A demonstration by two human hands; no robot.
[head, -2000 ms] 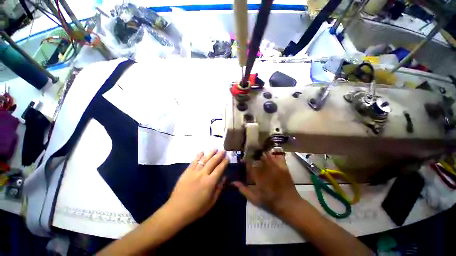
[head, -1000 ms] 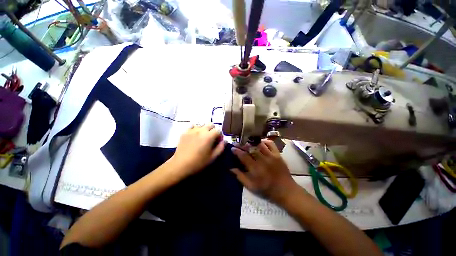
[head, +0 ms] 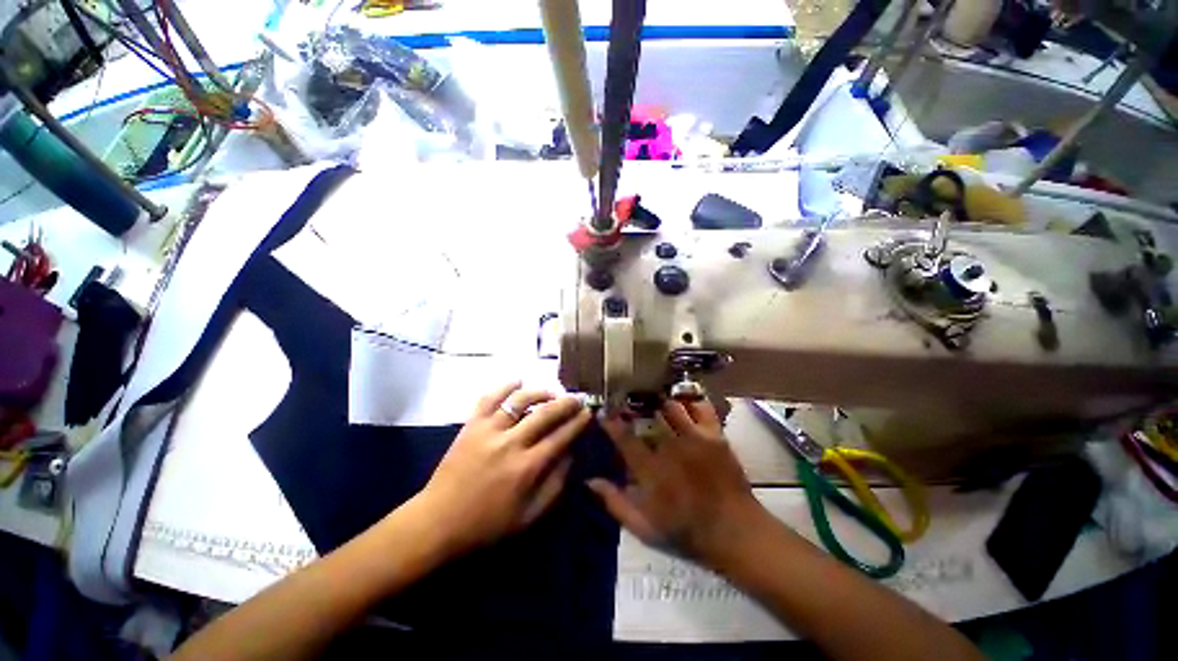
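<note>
A navy garment panel (head: 375, 478) lies on the table and hangs over its front edge, with a white lining piece (head: 401, 385) on it. My left hand (head: 510, 458) lies palm down on the navy cloth, fingertips beside the presser foot area. My right hand (head: 678, 478) lies on the cloth's right edge, thumb apart, fingertips partly hidden under the sewing machine head (head: 594, 323). Both hands press the cloth flat without a visible grip. The needle is hidden. Fabric scissors (head: 846, 497) with green and yellow handles lie right of my right hand.
The cream machine arm (head: 827, 310) runs to the right. A smartphone (head: 1044, 527) lies at the right front. A long white and navy strip (head: 168, 349) curves along the left edge. Clear plastic bags (head: 375, 97) are heaped behind the table.
My left hand has gone from bent fingers to a flatter, more spread pose on the cloth. The right hand stays beside the machine head. The camera view has shifted slightly.
</note>
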